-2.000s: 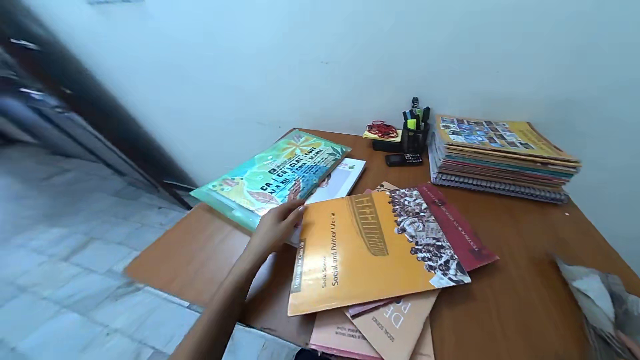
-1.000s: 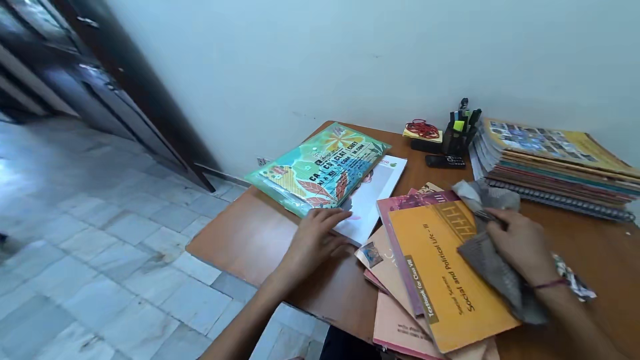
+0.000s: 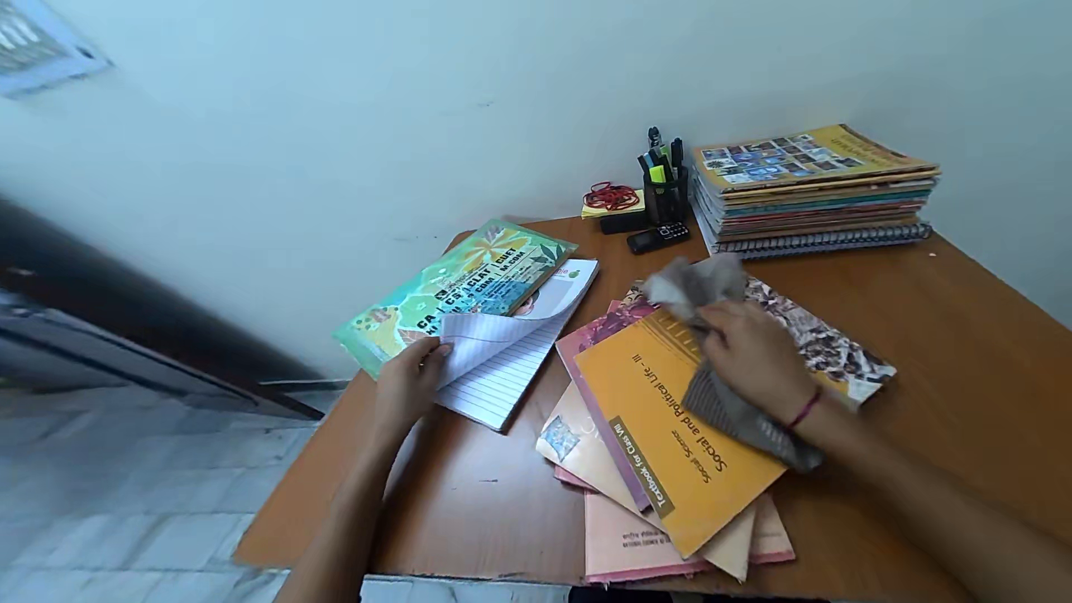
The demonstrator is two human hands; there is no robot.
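Note:
My left hand (image 3: 410, 381) pinches the lifted corner of a ruled notebook page (image 3: 465, 339). More ruled paper (image 3: 494, 389) lies below it, and a green printed plastic envelope (image 3: 419, 293) rests partly over the notebook. My right hand (image 3: 749, 356), with a thin band at the wrist, grips a grey cloth (image 3: 729, 402) on top of an orange textbook (image 3: 662, 435). That textbook tops a fanned-out pile with a purple-edged book (image 3: 586, 343), a beige one (image 3: 565, 427) and a pink one (image 3: 628, 544). A book with a crowd picture (image 3: 829, 343) sticks out to the right.
Against the wall stand a tall stack of books (image 3: 821, 201) with a spiral notebook (image 3: 829, 241) at its base, a mesh pen holder (image 3: 666, 197), a mobile phone (image 3: 658, 238) and a red cord (image 3: 610, 197) on yellow paper. The wooden table's (image 3: 293, 502) left edge drops to a tiled floor.
My left hand, flat by the white sheets a second ago, now holds a page corner turned up. The cloth in my right hand has moved over the orange book. My right hand was out of view two seconds ago.

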